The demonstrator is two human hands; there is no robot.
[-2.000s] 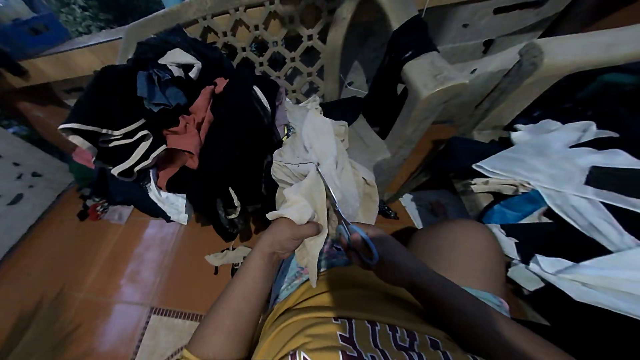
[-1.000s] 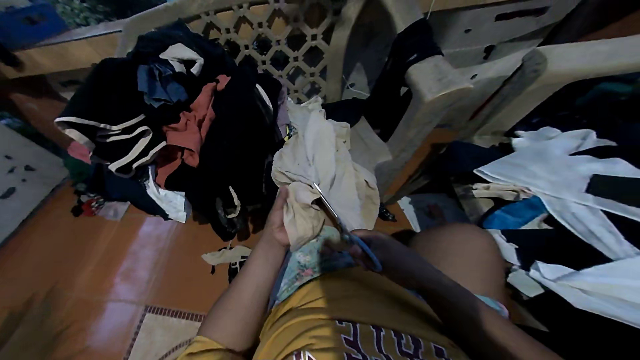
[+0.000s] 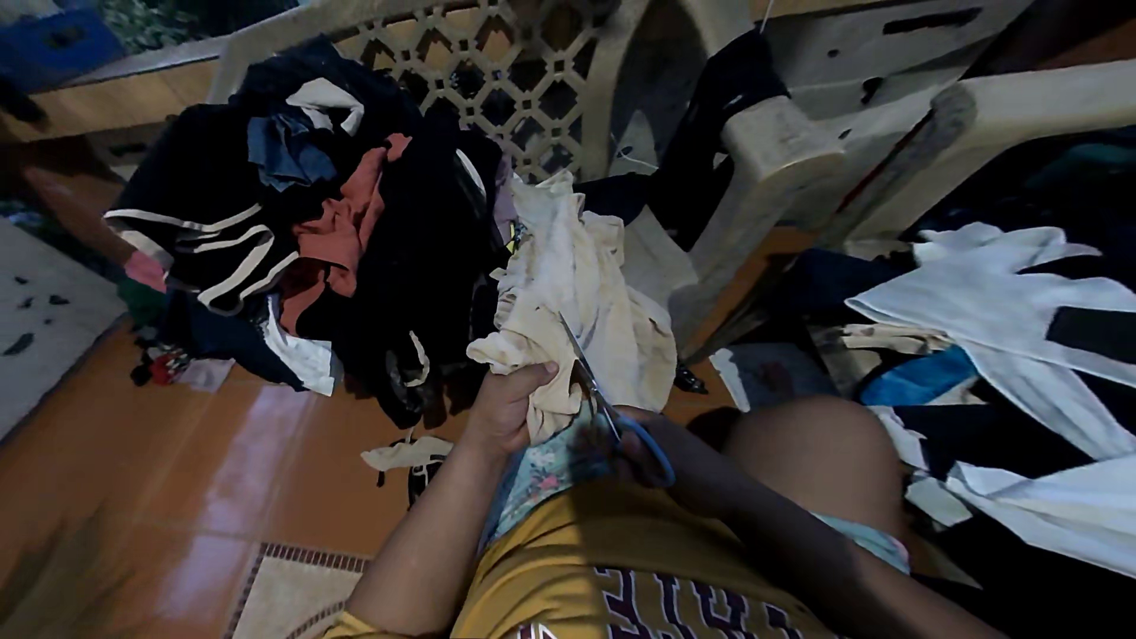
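Note:
My left hand [image 3: 508, 406] grips the lower left edge of a cream cloth [image 3: 612, 311], its thumb lying on top. The fabric is creased and spreads up from my lap toward the chair. In my right hand [image 3: 643, 457] is a pair of scissors [image 3: 599, 395] with blue handles. Their blades point up and left and lie over the cloth close to my left thumb. Whether the blades are cutting into the fabric cannot be told. Part of my right hand is in shadow.
A heap of dark clothes [image 3: 426, 257] with a rust-red garment [image 3: 342, 235] is at the left, against a plastic chair with a lattice back [image 3: 497, 75]. White fabric pieces [image 3: 994, 302] lie at the right beside a blue cloth [image 3: 919, 377]. A cream scrap [image 3: 408, 453] is on the tiled floor.
The long cream strip that hung below my left hand two seconds ago no longer hangs there; the cloth is now bunched in my fingers. The scissors remain in my right hand.

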